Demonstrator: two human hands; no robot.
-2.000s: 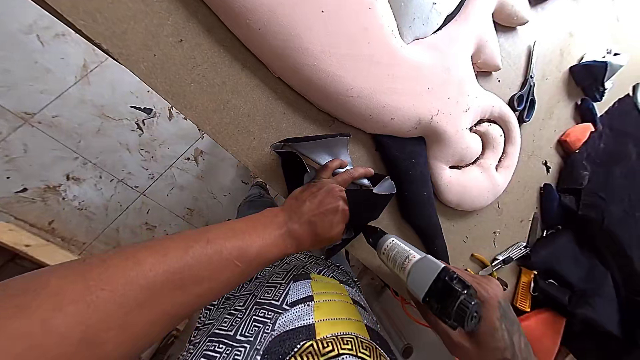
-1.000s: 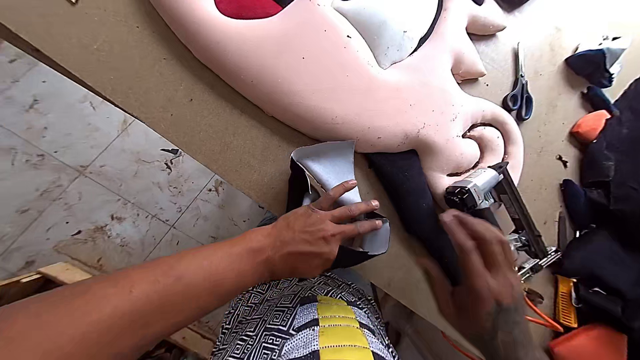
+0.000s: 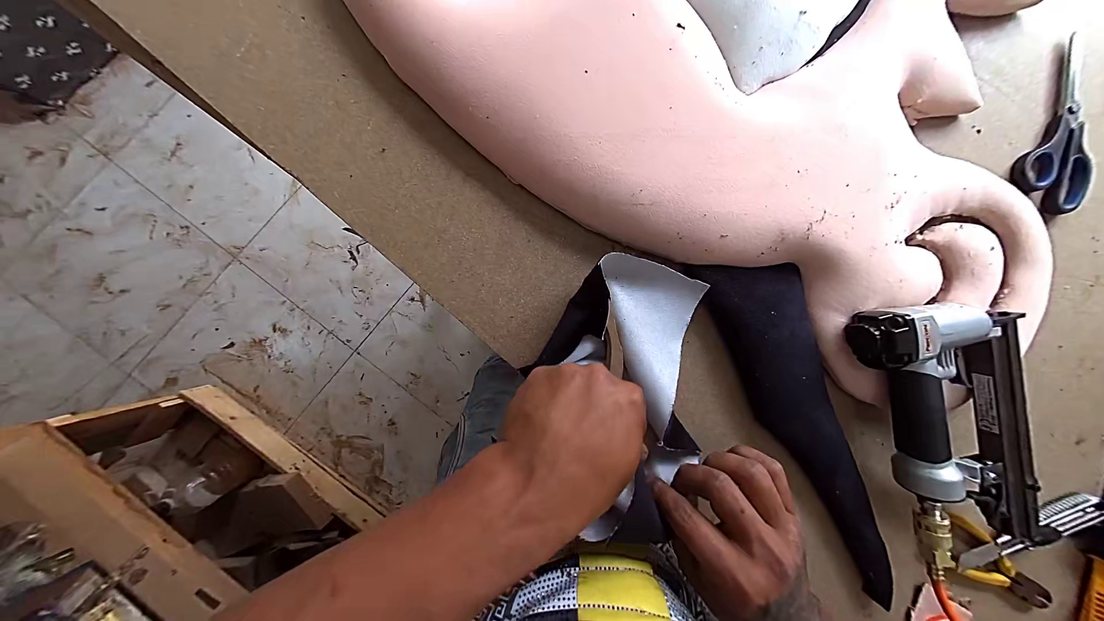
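My left hand is closed on a piece of black fabric with a pale grey backing, at the table's near edge. Close beside it on the right, my right hand pinches the lower part of the same fabric between thumb and fingers. Beyond my hands lies a large padded pink shape with a curled end. A tapered black padded piece touches its lower edge. A pneumatic stapler rests at the right, partly over the pink curl, with its air hose fitting toward me.
Scissors lie at the upper right. Yellow-handled pliers and a metal tool are at the lower right. The tabletop ends along a diagonal edge. A wooden crate with scraps stands below on the tiled floor.
My right hand held the stapler two seconds ago; the stapler now lies on the pink shape, let go. My right hand has moved left to the fabric. The view has shifted.
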